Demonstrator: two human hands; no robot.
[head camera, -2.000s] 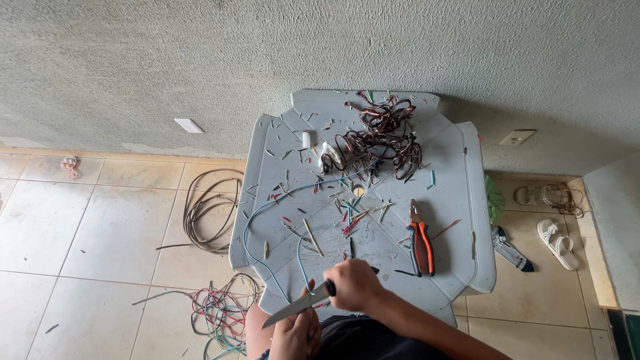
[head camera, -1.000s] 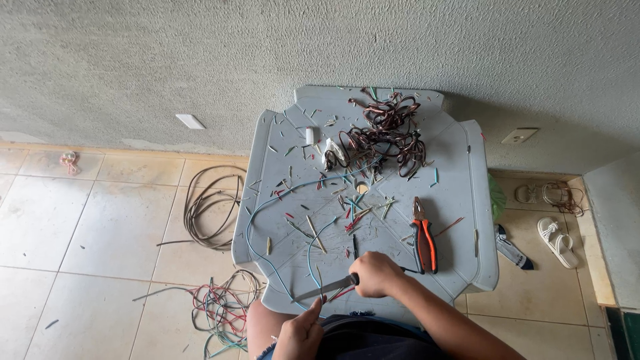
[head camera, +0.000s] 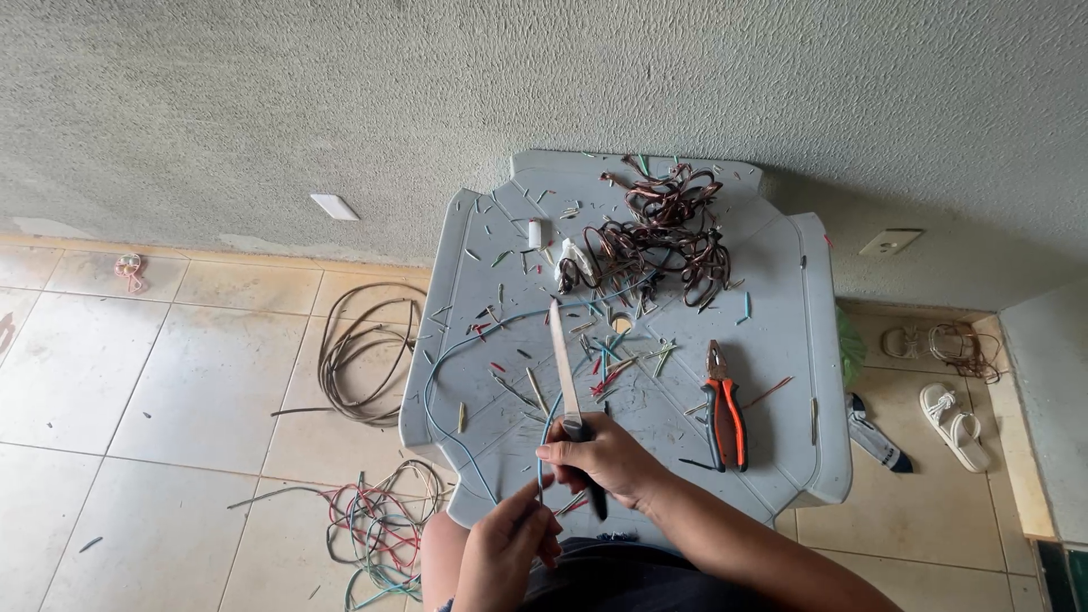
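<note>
My right hand (head camera: 599, 459) is closed around the black handle of a knife (head camera: 563, 365), whose blade points up and away over the table. Between its thumb and fingers passes a thin blue insulated wire (head camera: 551, 416). Lower down, my left hand (head camera: 510, 540) pinches that wire near its end. The wire loops left across the grey plastic table (head camera: 476, 399). Combination pliers (head camera: 725, 408) with orange and black handles lie to the right. A tangle of dark reddish-brown stripped wire (head camera: 671, 229) rests at the far side, among scattered insulation scraps (head camera: 608, 374).
A white cylinder (head camera: 535, 234) and a crumpled white piece (head camera: 574, 259) lie by the tangle. Left on the tiled floor are a coiled cable (head camera: 340, 365) and a heap of coloured wires (head camera: 374, 527). A sock (head camera: 875, 433) and a white sandal (head camera: 954, 425) lie right. The wall stands behind.
The knife blade, earlier pointing left low by my left hand, now points up and away. My right hand has come to the blue wire with the knife still in it.
</note>
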